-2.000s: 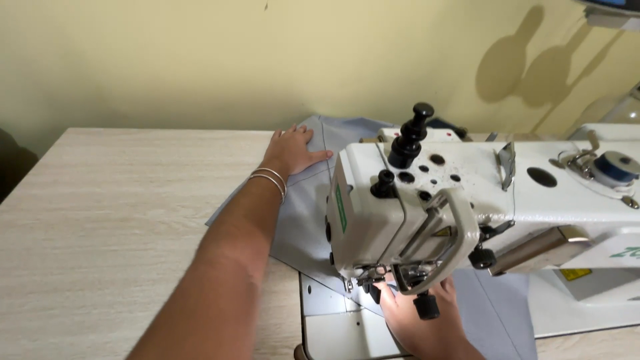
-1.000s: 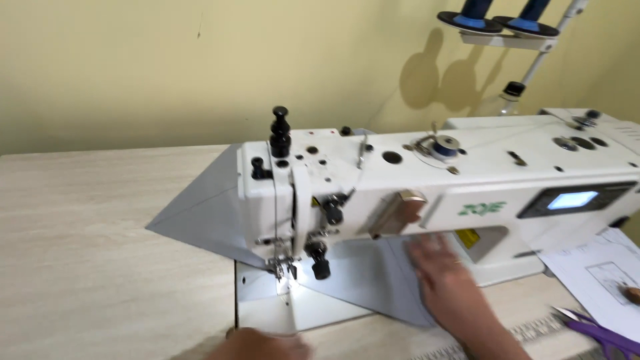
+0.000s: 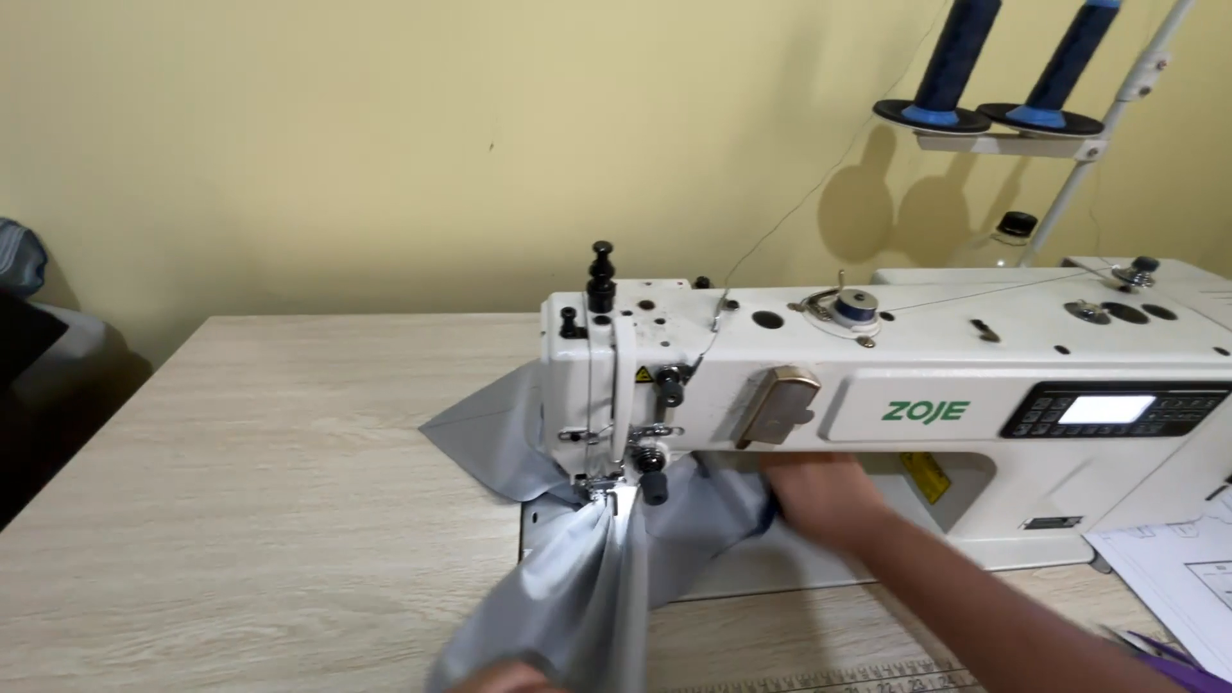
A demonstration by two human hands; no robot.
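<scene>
A white ZOJE sewing machine (image 3: 712,385) stands on the table, its lit needle area above grey fabric (image 3: 539,597). The fabric is bunched into folds at the presser foot (image 3: 602,486), with one corner lying flat behind and left of the machine head. My left hand (image 3: 510,678) is at the bottom edge on the near folds, mostly cut off by the frame, its fingers not clear. My right hand (image 3: 818,486) reaches under the machine arm to the right part of the fabric; its fingertips are hidden behind the arm and cloth.
A ruler (image 3: 866,677) lies along the table's near edge. Purple-handled scissors (image 3: 1165,654) and a paper with drawings (image 3: 1174,568) are at the right. Two dark thread cones (image 3: 958,58) stand on a rack behind the machine. Dark items sit beyond the table's left end.
The fabric, flatter one second ago, is now gathered toward the front of the needle. My right hand has moved farther under the machine arm. The left hand was behind the machine head two seconds ago.
</scene>
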